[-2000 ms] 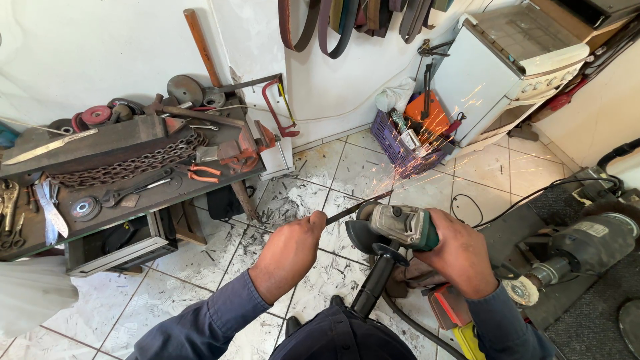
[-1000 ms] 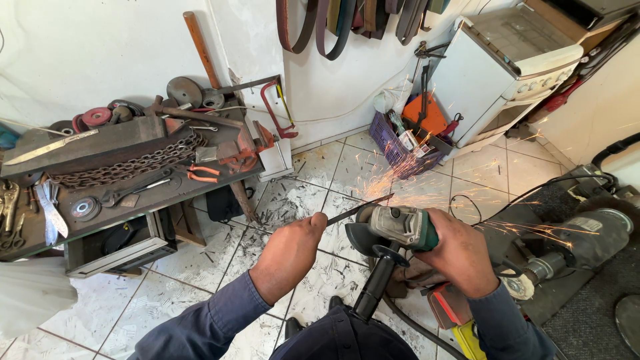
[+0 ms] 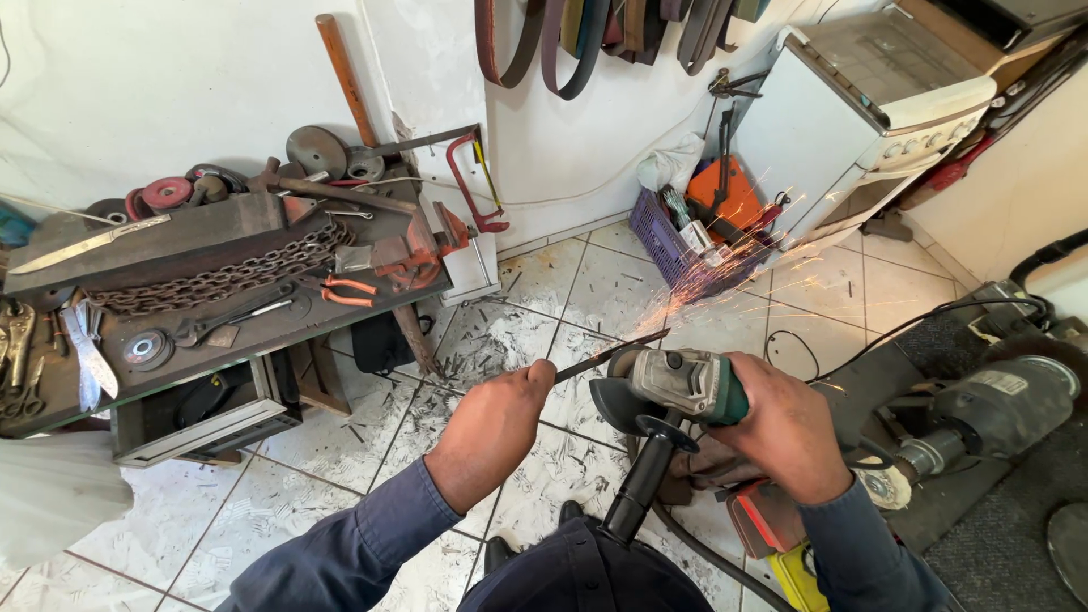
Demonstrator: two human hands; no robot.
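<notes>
My left hand (image 3: 493,429) grips one end of a thin dark metal bar (image 3: 586,364), which points up and right. My right hand (image 3: 786,421) is closed around the green body of an angle grinder (image 3: 684,382). The grinder's disc, partly hidden by its guard, meets the bar near the bar's far part. Orange sparks (image 3: 701,280) fly up and to the right from there. The black side handle (image 3: 637,489) of the grinder points down toward my body, with no hand on it.
At left a workbench (image 3: 246,340) holds a rusty chain (image 3: 221,276), orange-handled pliers (image 3: 348,291), a vise (image 3: 416,255) and discs. A purple crate (image 3: 659,242) stands by a white stove (image 3: 807,127). At right lies a bench-grinder-like motor (image 3: 1003,404). Debris litters the tiled floor.
Both hands keep nearly the same places. The spray of sparks has changed shape; one second ago some reached the motor at right, and now most rise over the crate.
</notes>
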